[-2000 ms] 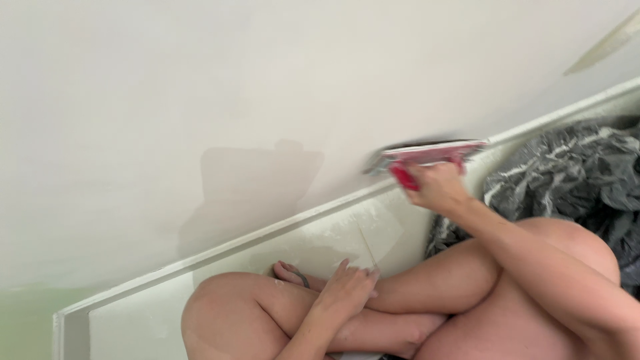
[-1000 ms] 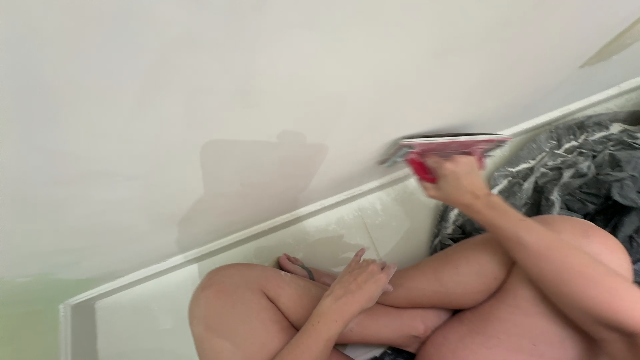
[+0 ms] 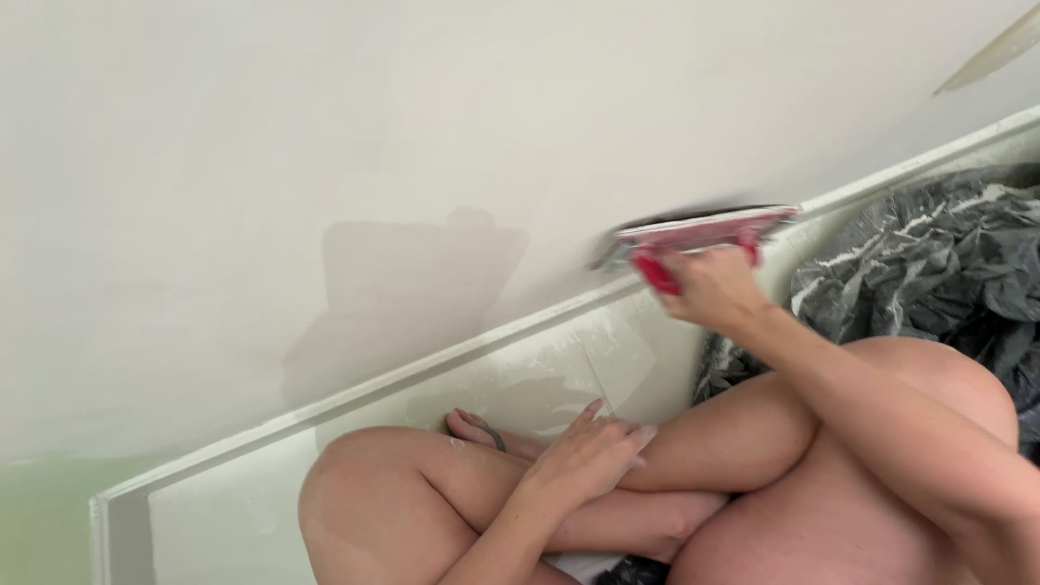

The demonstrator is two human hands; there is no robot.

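My right hand (image 3: 719,284) grips the red handle of a hand sander (image 3: 707,231), a flat tool with a dark face turned to the pale wall (image 3: 455,106). The tool is motion-blurred and sits at the wall's lower part, just above the white trim edge (image 3: 487,337). My left hand (image 3: 593,455) rests on my crossed lower legs with its fingers spread, holding nothing; whitish dust marks its fingertips. Shadows fall on the wall left of the sander.
Crumpled dark plastic sheeting (image 3: 959,268), dusted white, lies at the right behind my knee. Below the trim is a pale surface (image 3: 520,382) with white residue and a thin line. Green paint (image 3: 49,520) shows at lower left, an olive patch (image 3: 991,53) at upper right.
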